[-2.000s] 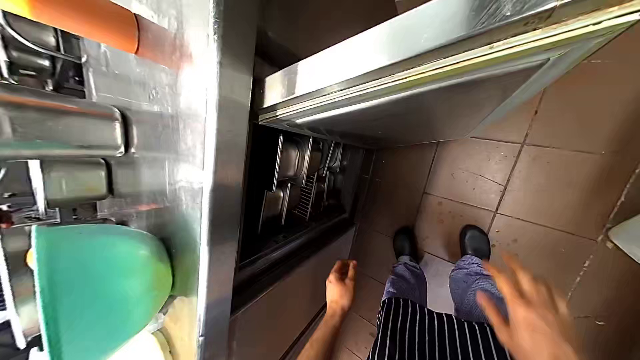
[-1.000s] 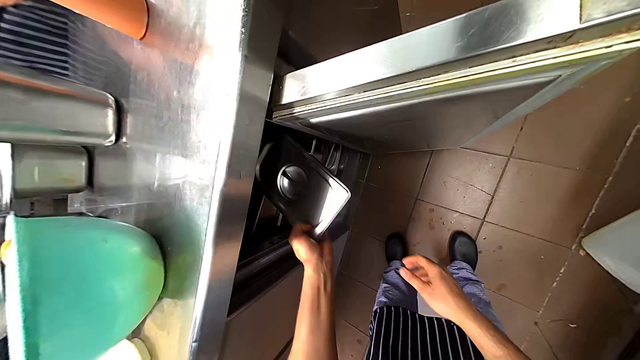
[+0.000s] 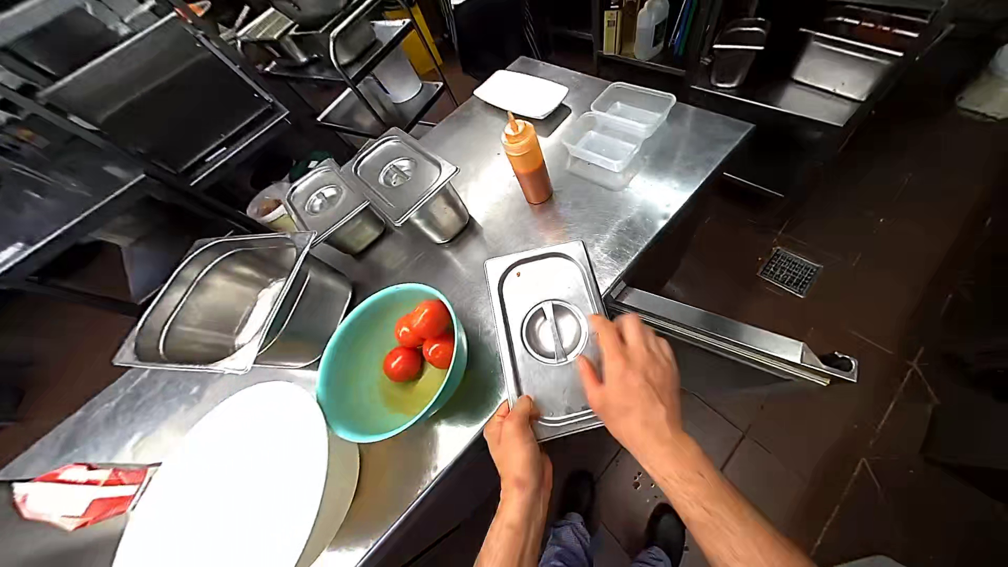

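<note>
A rectangular stainless steel pan lid [image 3: 512, 315] with a round recessed handle lies over the steel table's edge; a pan beneath it cannot be seen clearly. My left hand [image 3: 516, 449] grips its near left corner, thumb on top. My right hand [image 3: 634, 378] is over the lid's right side, fingers spread near the recessed handle; whether it touches is unclear. Left of the lid, a turquoise bowl [image 3: 346, 378] holds several red tomatoes [image 3: 403, 364]. Beyond stand an orange squeeze bottle [image 3: 529, 161] and two lidded steel pans, one [image 3: 402, 173] larger than the other [image 3: 327, 201].
An empty deep steel pan [image 3: 228, 307] and a large white round container [image 3: 236, 480] stand at the left. Clear plastic tubs [image 3: 602, 142] and a white plate [image 3: 521, 93] are at the table's far end. An open fridge door [image 3: 724, 331] juts out at the right.
The lidded item has come up from inside the open refrigerator to the table edge, held by my left hand. My right hand has moved over its lid. The view has swung strongly toward the tabletop.
</note>
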